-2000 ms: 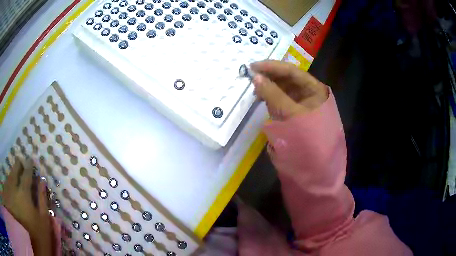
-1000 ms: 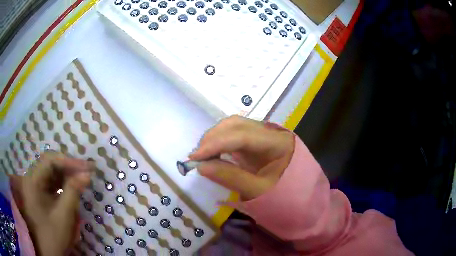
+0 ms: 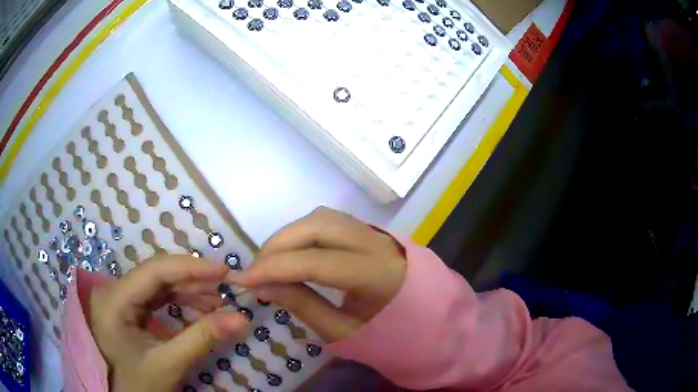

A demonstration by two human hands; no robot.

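Note:
My right hand (image 3: 329, 268) holds a small round metal part (image 3: 227, 292) between finger and thumb over the slotted tray (image 3: 200, 186). My left hand (image 3: 164, 314) is curved around that part, its thumb and fingertips close to it; whether it grips anything is hidden. Seated round metal parts fill many cutouts at the near right of the slotted tray, some hidden under the hands. Loose metal washers (image 3: 86, 246) lie piled on the tray's left side. The white parts tray (image 3: 306, 142) lies beyond, with rows of parts at its far side and two separate parts nearer.
A blue parts bin (image 3: 24, 329) with silver pieces is at the left edge. A red label (image 3: 528, 50) and brown cardboard (image 3: 505, 11) are at the top right. Yellow tape (image 3: 474, 164) runs along the bench's right edge. Grey spare trays (image 3: 27, 23) show at the top left.
My right hand has moved from the white tray down and left to the slotted tray with the part. My left hand has moved right from the loose pile to meet it. The view has shifted.

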